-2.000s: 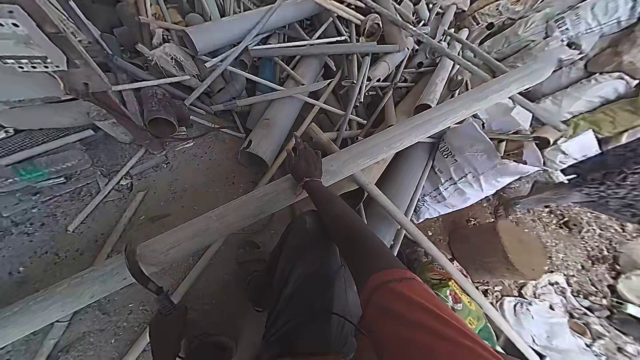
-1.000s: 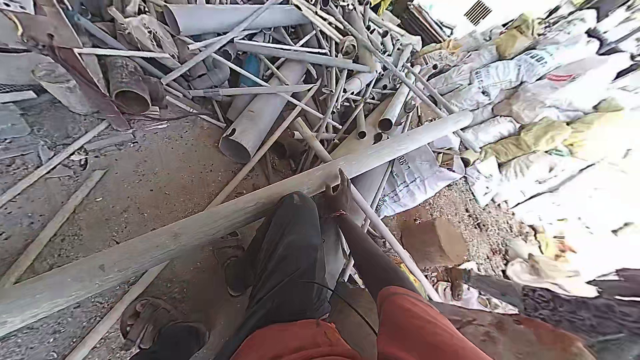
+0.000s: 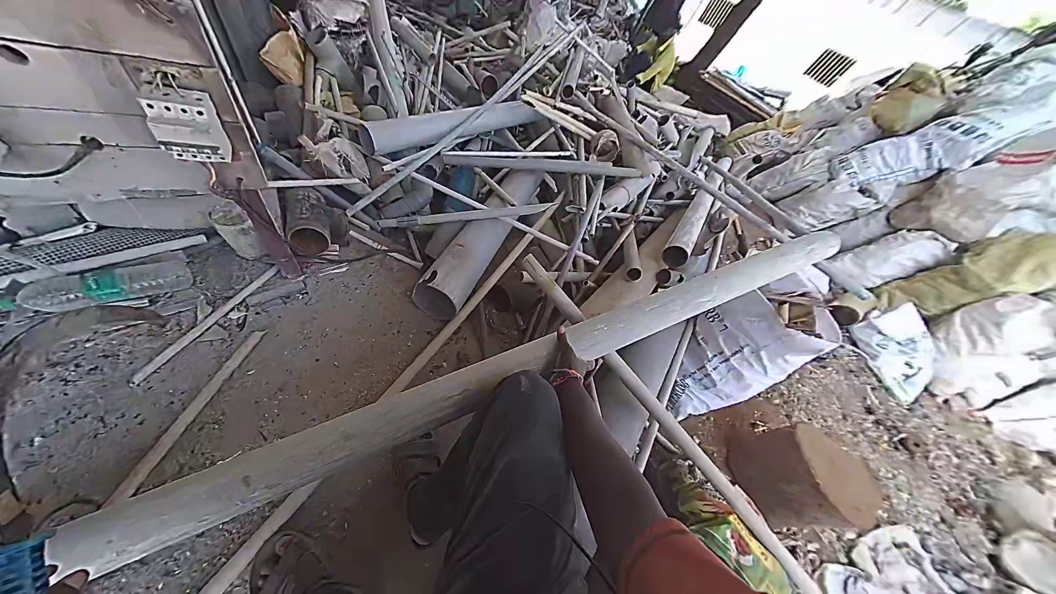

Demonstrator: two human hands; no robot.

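A long, dusty, pale grey plastic pipe (image 3: pixel 330 445) slants from the bottom left corner up to the right, across the front of my bent knee in dark trousers. My right hand (image 3: pixel 571 359), with a red thread at the wrist, grips the pipe's lower side just right of the knee; the pipe hides part of its fingers. At the bottom left edge, the fingers of my left hand (image 3: pixel 68 580) hold the pipe's near end; the rest of that hand is out of view. A thinner pipe (image 3: pixel 668 421) passes beneath the held pipe beside my right hand.
A tangled heap of pipes (image 3: pixel 487 239) lies ahead. Filled sacks (image 3: pixel 973 256) are stacked at the right, near a brown block (image 3: pixel 800 474). Loose strips (image 3: pixel 198 412) lie on the dirt floor at the left. A blue plastic crate (image 3: pixel 23 568) shows at the bottom left corner.
My right hand was on top of the pipe two seconds ago and now holds it from below. The dark curved object seen against the pipe at the left is no longer visible. The view has shifted.
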